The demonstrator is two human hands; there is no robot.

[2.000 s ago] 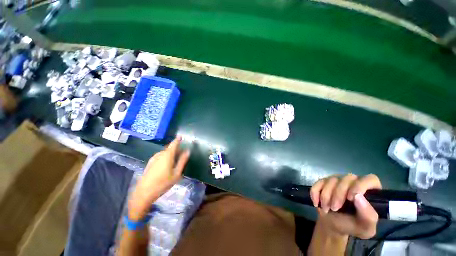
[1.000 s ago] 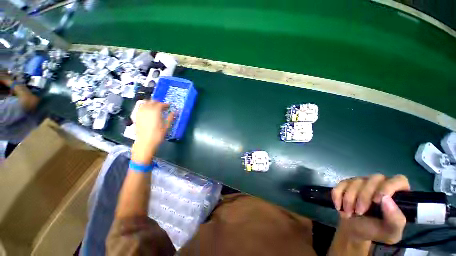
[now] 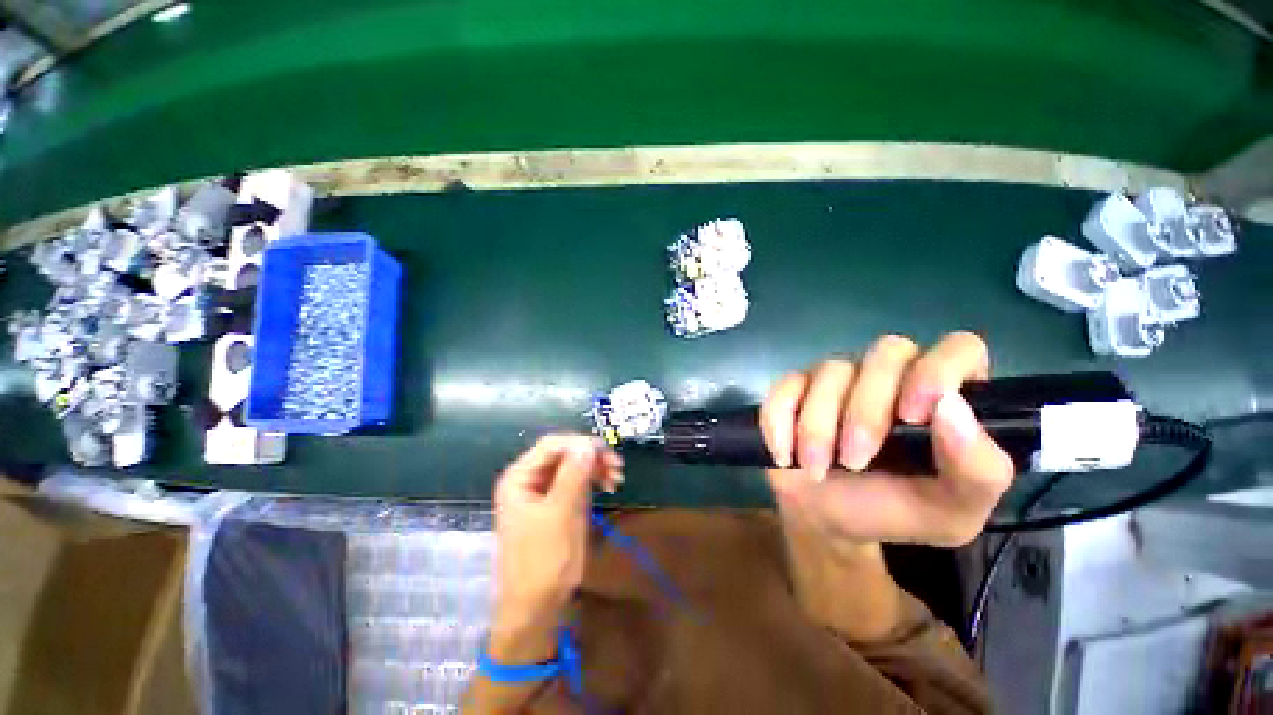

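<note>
My right hand (image 3: 887,440) is closed around a black electric screwdriver (image 3: 963,422) with a white label, held level and pointing left. Its front end is at the right side of a small plug inner assembly (image 3: 631,409) near the bench's front edge. My left hand (image 3: 559,482) wears a blue wrist strap (image 3: 528,671). Its fingertips are drawn together just below and left of this assembly; whether they hold a screw or touch the assembly cannot be seen. Two more assemblies (image 3: 712,277) stand close together farther back.
A blue bin (image 3: 384,328) of screws stands at the left, beside a white strip (image 3: 231,366) and a pile of unfinished assemblies (image 3: 133,321). White housings (image 3: 1072,275) lie at the right. The tool cable (image 3: 1187,482) curves at the right. A clear plastic tray (image 3: 405,601) is below the bench edge.
My left hand has left the blue bin and come to the front assembly. The screwdriver has come to the assembly's right side. The view has turned and shifted.
</note>
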